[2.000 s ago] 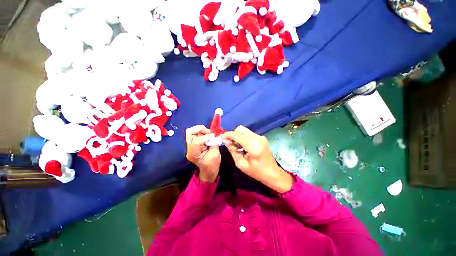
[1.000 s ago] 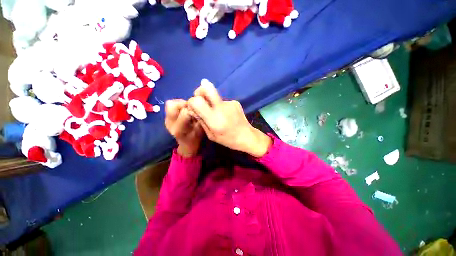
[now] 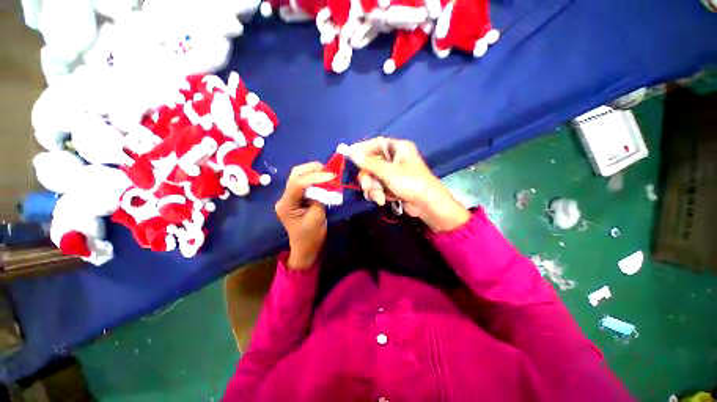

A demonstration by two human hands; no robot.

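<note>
A small red Santa hat (image 3: 333, 174) with a white brim and a white bobble is held between my hands above the table's front edge. My left hand (image 3: 303, 206) grips the hat near its brim. My right hand (image 3: 399, 174) is at the hat's right side, its thumb and forefinger at the bobble. A short red thread (image 3: 351, 187) runs from the hat to my right fingers. Something dark sits in my right fingers, too small to identify. I cannot make out a needle.
A near pile of hats (image 3: 189, 169) lies left on the blue cloth (image 3: 314, 102); a second pile (image 3: 393, 27) lies farther off. White plush toys (image 3: 79, 102) are heaped at the left. A white box (image 3: 611, 141) and scraps are on the green floor; a cardboard box (image 3: 692, 180) stands right.
My hands were closed together around the hat; now they have drawn slightly apart, and the hat and red thread show between them. The view has shifted a little.
</note>
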